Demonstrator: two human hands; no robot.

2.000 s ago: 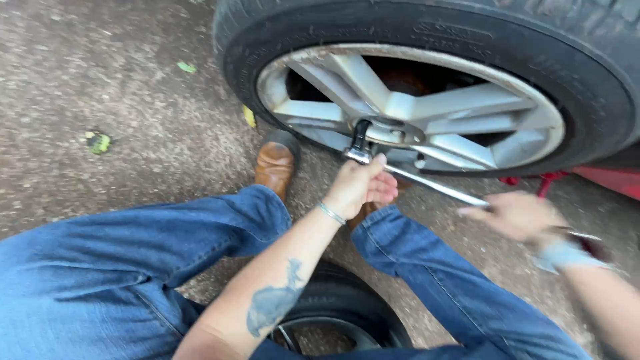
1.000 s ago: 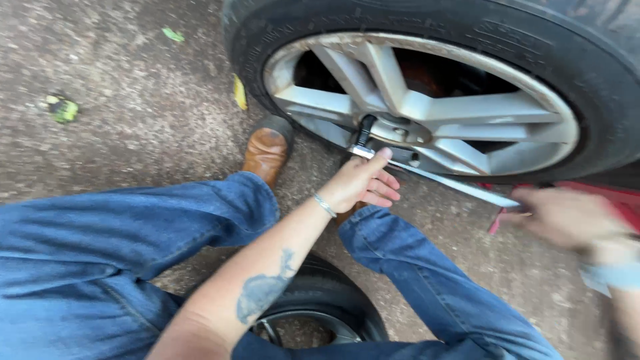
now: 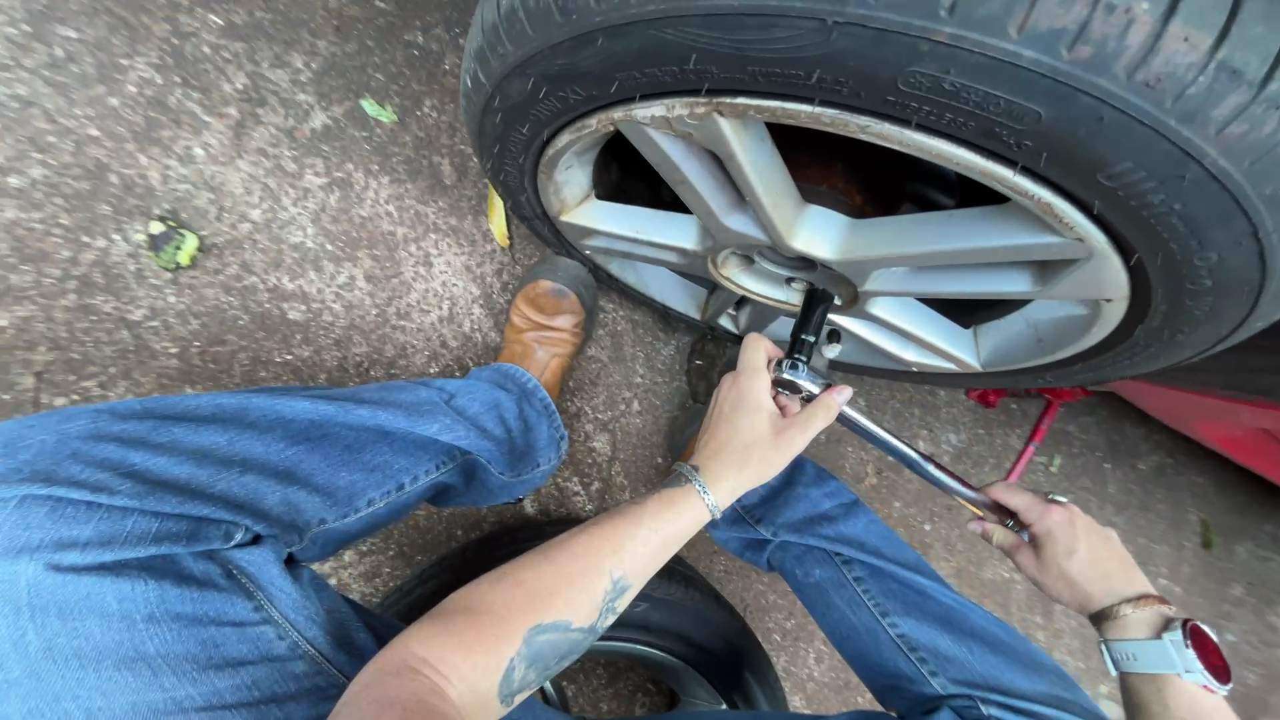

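A chrome ratchet wrench (image 3: pixel 905 455) runs from the wheel hub down to the right. My left hand (image 3: pixel 755 420) holds its head, with fingers and thumb around it. My right hand (image 3: pixel 1065 540) is closed on the handle end. A black socket (image 3: pixel 808 325) joins the ratchet head to the lug area of the silver alloy wheel (image 3: pixel 830 235), below the hub centre. Its tip is hidden in the wheel. The wheel carries a black tire (image 3: pixel 1130 150) with rust marks along the rim.
A second tire (image 3: pixel 720 630) lies on the ground between my legs. A red jack (image 3: pixel 1035 430) stands under the red car body (image 3: pixel 1205 420) at the right. My brown shoe (image 3: pixel 545 325) is beside the mounted tire. Leaves lie on the rough ground at the left.
My right hand has moved down with the wrench handle, which now slopes more steeply. My left hand stays at the ratchet head.
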